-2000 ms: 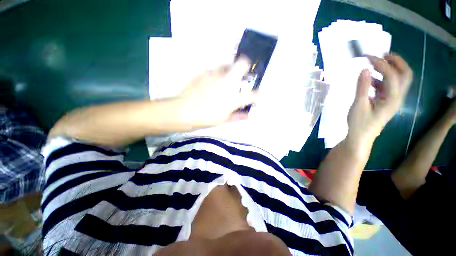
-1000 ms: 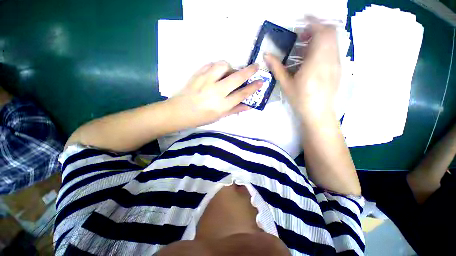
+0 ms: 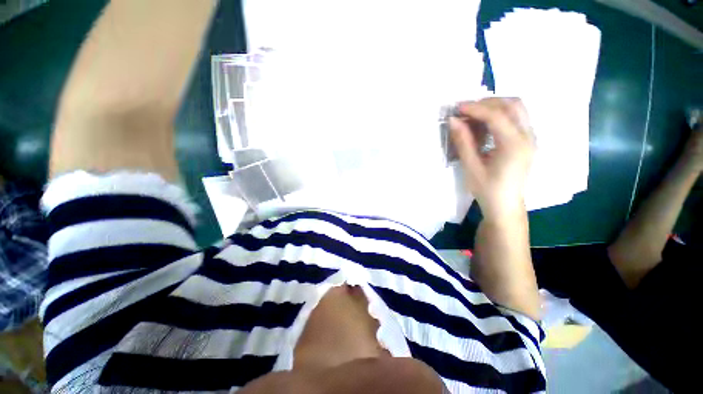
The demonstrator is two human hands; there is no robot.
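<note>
My right hand (image 3: 497, 138) is over the right edge of the white sheets (image 3: 354, 92), its thumb and fingers together at a greyish see-through compartment sheet (image 3: 445, 132). Whether it pinches the sheet or a piece on it cannot be told. My left forearm reaches up and out of the top left edge of the picture, so my left hand is not in view. More compartment sheets (image 3: 266, 178) with pale borders show at the left side of the white sheets. No phone body is in view.
A white stack with uneven edges (image 3: 547, 100) lies right of the work on the dark-green tabletop (image 3: 620, 131). Another person's bare forearm (image 3: 655, 219) is at the right. A plaid sleeve (image 3: 27, 254) is at the left edge.
My left hand has left the phone and gone out at the top left. The phone is gone from the sheets. My right hand has moved down. Compartment sheets now show at the left.
</note>
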